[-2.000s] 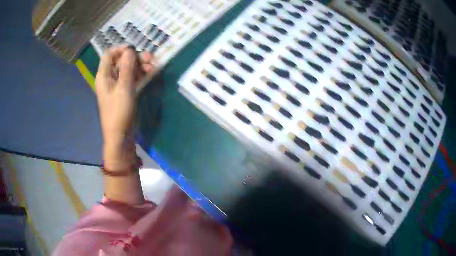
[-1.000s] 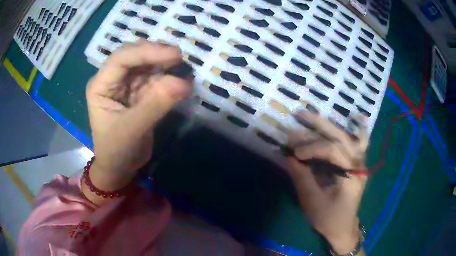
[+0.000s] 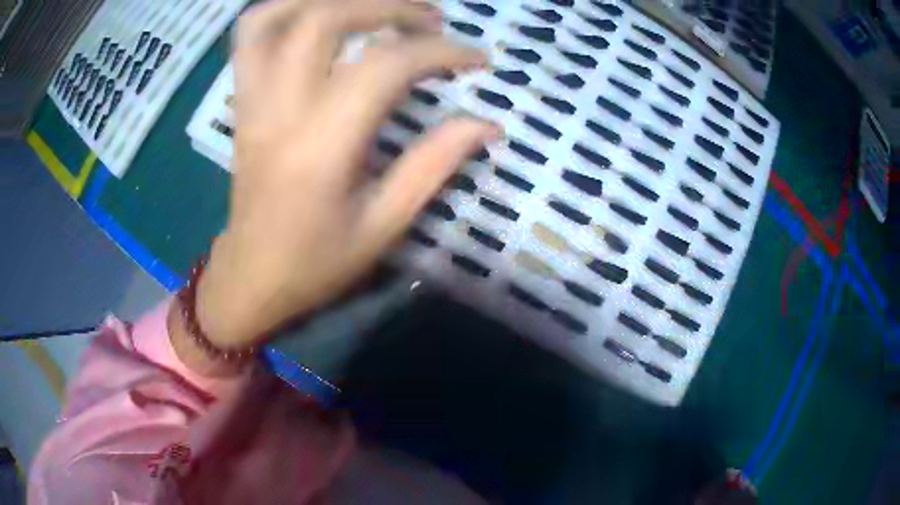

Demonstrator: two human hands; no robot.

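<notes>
The white foam tray [image 3: 681,375] lies in front of me, with rows of slots holding small black parts [image 3: 582,181]. A few slots show pale tan strips [image 3: 538,262]. My left hand [image 3: 326,148] is blurred and raised over the tray's left part, covering many slots. Its thumb and fingers are apart, and no part shows between them. My right hand is not visible; only a small blurred fragment, perhaps its bracelet, shows at the bottom right edge.
A second white tray [image 3: 133,94] with dark parts lies at the upper left, beside layered edges. Another filled tray [image 3: 735,44] lies behind the main one. A small keyed device [image 3: 874,166] is at the right. Blue, red and yellow tape lines cross the green mat [image 3: 148,212].
My left hand came from the left-side tray to the main tray with a dark part at its fingertips; the fingers have since parted. My right hand, seen earlier with a dark tool, has left the view.
</notes>
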